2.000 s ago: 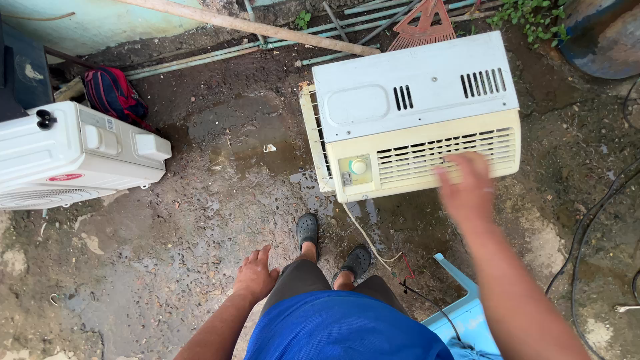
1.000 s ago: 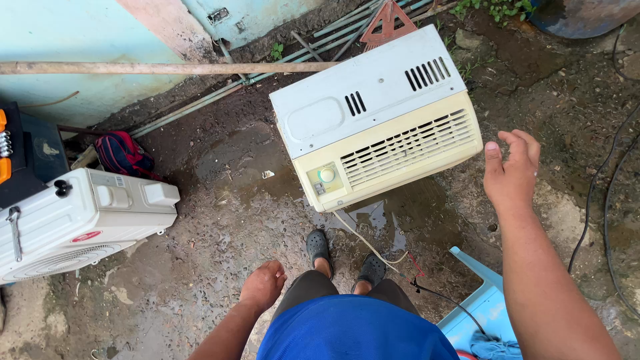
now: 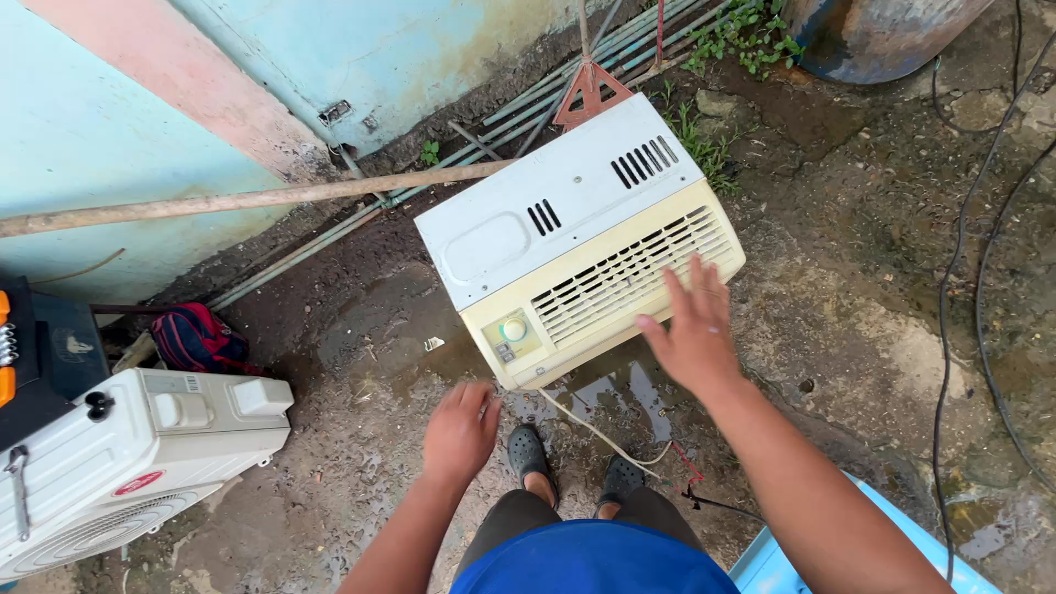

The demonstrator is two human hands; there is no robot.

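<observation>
A window air conditioner (image 3: 569, 206) stands in front of me, with a grey-white metal casing and a cream front grille (image 3: 602, 289). Its control knob (image 3: 513, 329) is at the grille's left end. My right hand (image 3: 697, 330) is over the lower right of the grille, fingers spread; whether it touches is unclear. Near the unit's lower left corner is my left hand (image 3: 464, 429), fingers loosely curled and holding nothing visible. A pale power cord (image 3: 598, 433) runs from beneath the unit to red and black wires (image 3: 689, 470) by my shoes.
At left lies a white outdoor condenser unit (image 3: 124, 445) bearing a wrench (image 3: 18, 491). Behind it is a red and navy bag (image 3: 198, 338). Pipes (image 3: 313, 247) and a wooden pole (image 3: 247, 198) lie along the wall. Black cables (image 3: 949, 330) cross the wet ground; a light-blue plastic object (image 3: 874, 536) is lower right.
My right hand has moved from beside the air conditioner's right end to over its grille. My left hand has come close to its lower left corner. The unit was less tilted in the oldest view.
</observation>
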